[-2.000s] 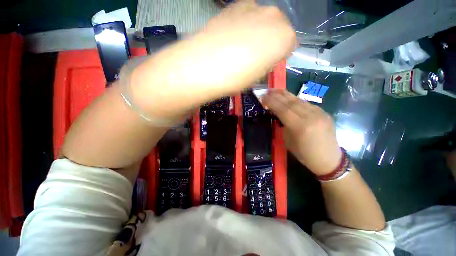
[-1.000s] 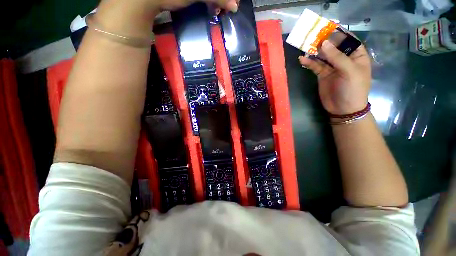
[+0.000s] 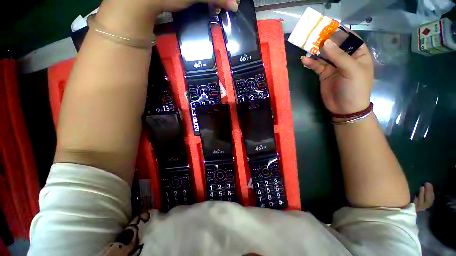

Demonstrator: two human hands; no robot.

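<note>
Open black flip phones lie in columns in a red tray [image 3: 286,125]. My left hand [image 3: 220,4] is at the top edge of the picture, mostly cut off, with fingertips at the upper end of the upper right phone [image 3: 242,37]. Whether it pinches anything there is unclear. My right hand [image 3: 347,75] is raised to the right of the tray and holds a white card with orange marking [image 3: 312,32] and a dark part. The upper middle phone [image 3: 196,50] shows strong glare on its screen. Lower phones [image 3: 217,132] show number keys below their screens.
Red stacked trays [image 3: 20,145] stand at the far left. A small labelled bottle [image 3: 432,37] is at the upper right. Clear film [image 3: 412,107] lies on the dark green bench [image 3: 320,160]. Another person's fingers [image 3: 425,196] show at the lower right.
Since two seconds ago, my left arm has swung left off the phones, and my right hand has moved right and up with the card. Over the last second both hands have barely moved.
</note>
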